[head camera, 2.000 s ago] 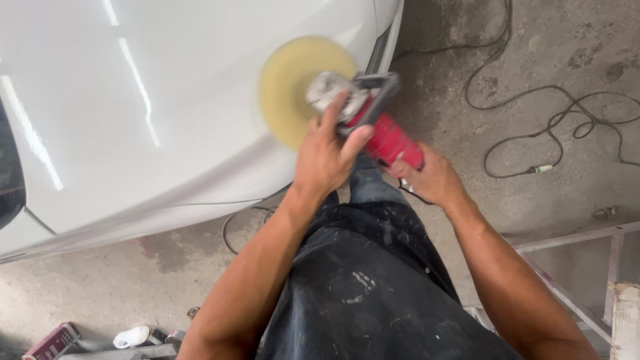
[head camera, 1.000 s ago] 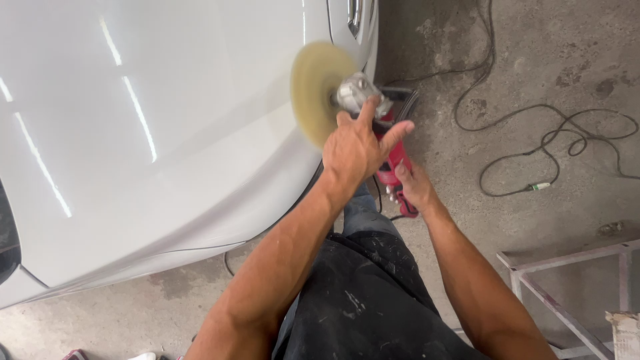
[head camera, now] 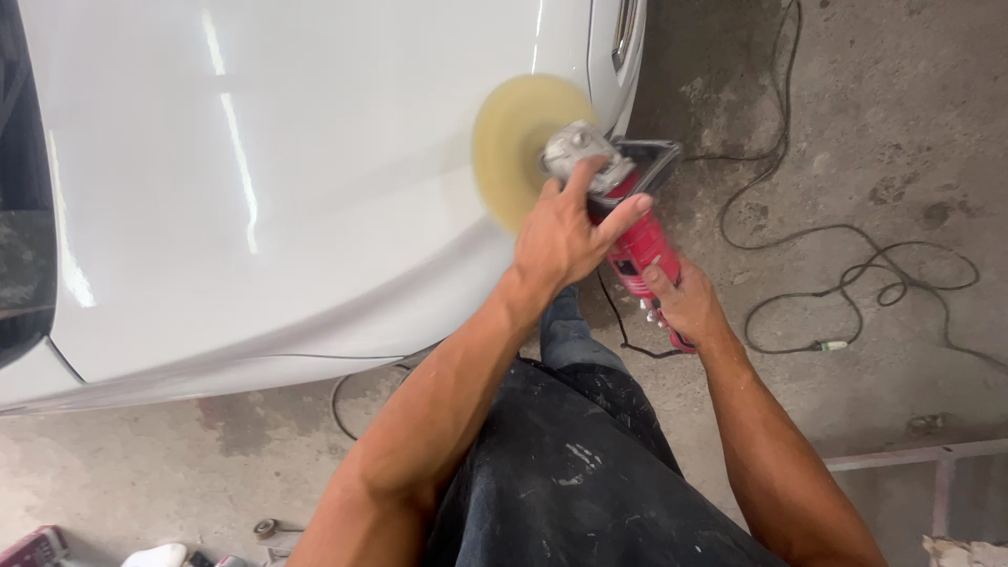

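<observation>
A red corded rotary polisher (head camera: 642,236) with a metal gear head lies across the front corner of a white car's hood (head camera: 331,157). Its round yellow polishing pad (head camera: 504,150) is blurred and tilted, near or against the paint. My left hand (head camera: 567,228) rests on the gear head and front of the body, its thumb and fingers spread. My right hand (head camera: 689,303) grips the rear of the red body, thumb on top. A black loop handle sticks out beside the gear head, and my left hand is not around it.
A dark power cable (head camera: 787,232) lies in loops on the concrete floor (head camera: 866,142) at right. A metal frame (head camera: 890,457) stands at lower right. At lower left are a box (head camera: 35,547), a roll of tape (head camera: 265,528) and other small items. The headlight (head camera: 624,31) is at the top.
The polisher is more tilted across the view than a second ago, its rear end farther from the car. Both hands have stayed on it. The pad remains at the hood's front corner.
</observation>
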